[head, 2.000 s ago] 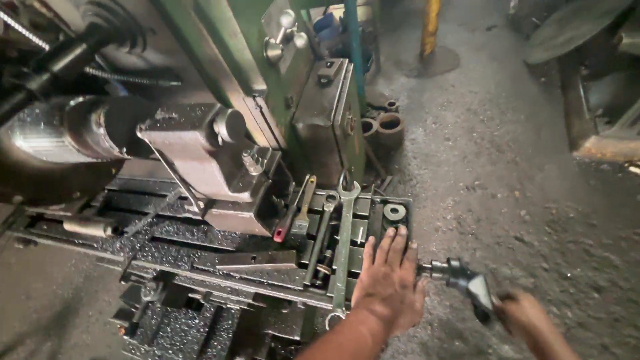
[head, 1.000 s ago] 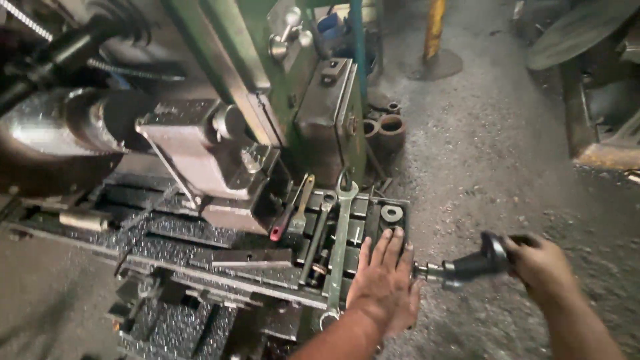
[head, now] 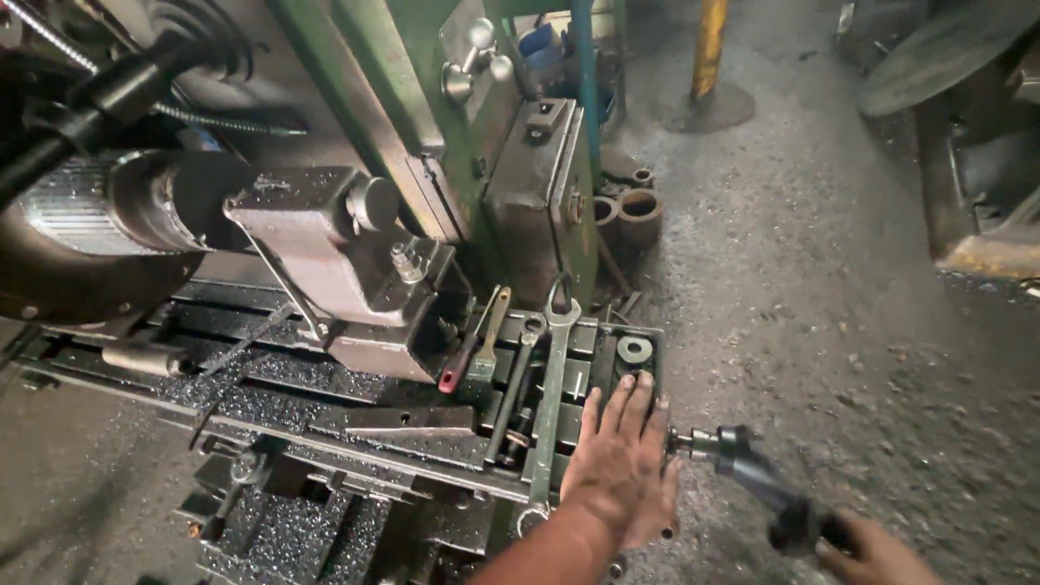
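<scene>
My left hand (head: 621, 459) lies palm down, fingers apart, on the right end of the milling machine's table (head: 268, 435), just below a steel washer (head: 634, 349). At the lower right, my right hand (head: 877, 552) grips the handle of a black crank (head: 756, 471) on the shaft at the table's end. Left of my left hand lie a large combination wrench (head: 552, 398), a ring-ended wrench (head: 513, 390), a brush (head: 490, 337) and a red-handled screwdriver (head: 459, 361). A flat steel bar (head: 406, 420) rests nearer the front edge.
A tailstock-like support (head: 325, 236) stands on the table beside a ridged metal cylinder (head: 73, 203). Metal chips cover the table and the saddle (head: 301, 528) below. Pipe pieces (head: 639, 215) stand behind the table. A yellow post (head: 709, 49) rises from the floor farther back.
My right hand and the crank have turned about the shaft, from level with it one second ago to lower in the view now. My left hand has stayed on the table end.
</scene>
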